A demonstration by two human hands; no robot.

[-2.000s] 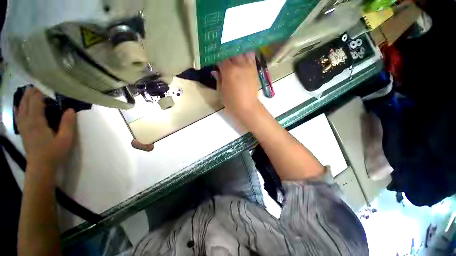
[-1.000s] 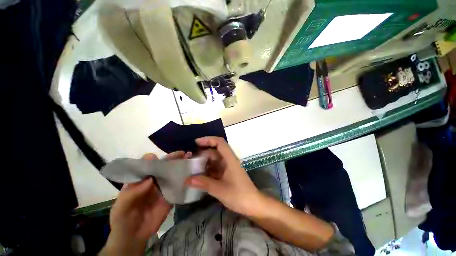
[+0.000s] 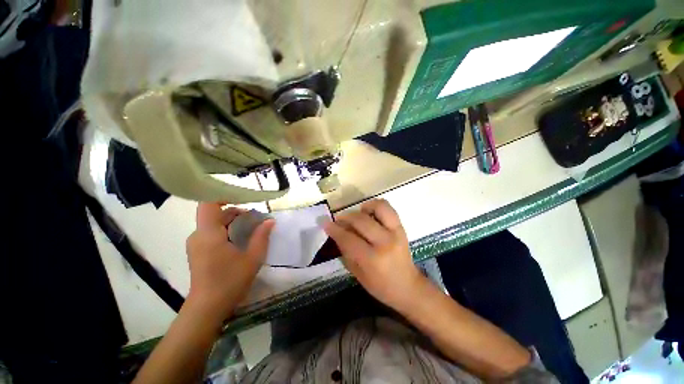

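A small light grey and white piece [image 3: 298, 234] lies on the white table just in front of the sewing machine's needle area [image 3: 319, 166]. My left hand [image 3: 229, 251] pinches its grey left end between thumb and fingers. My right hand [image 3: 375, 251] has its fingertips at the piece's right edge. A dark piece [image 3: 327, 251] shows partly beneath it, near my right fingertips. The needle and presser foot are partly hidden by the cream machine head [image 3: 172, 142].
Dark cut pieces lie left of the head [image 3: 127, 176] and under the green panel [image 3: 431, 142]. Pink and blue-green snips [image 3: 484, 140] and a black phone [image 3: 585, 127] lie right. A dark strip [image 3: 135, 259] and dark cloth heap [image 3: 52, 225] are left.
Both hands have moved up from the table's front edge to near the needle area, bringing the grey piece over the dark piece. Earlier, the hands were apart on dark pieces.
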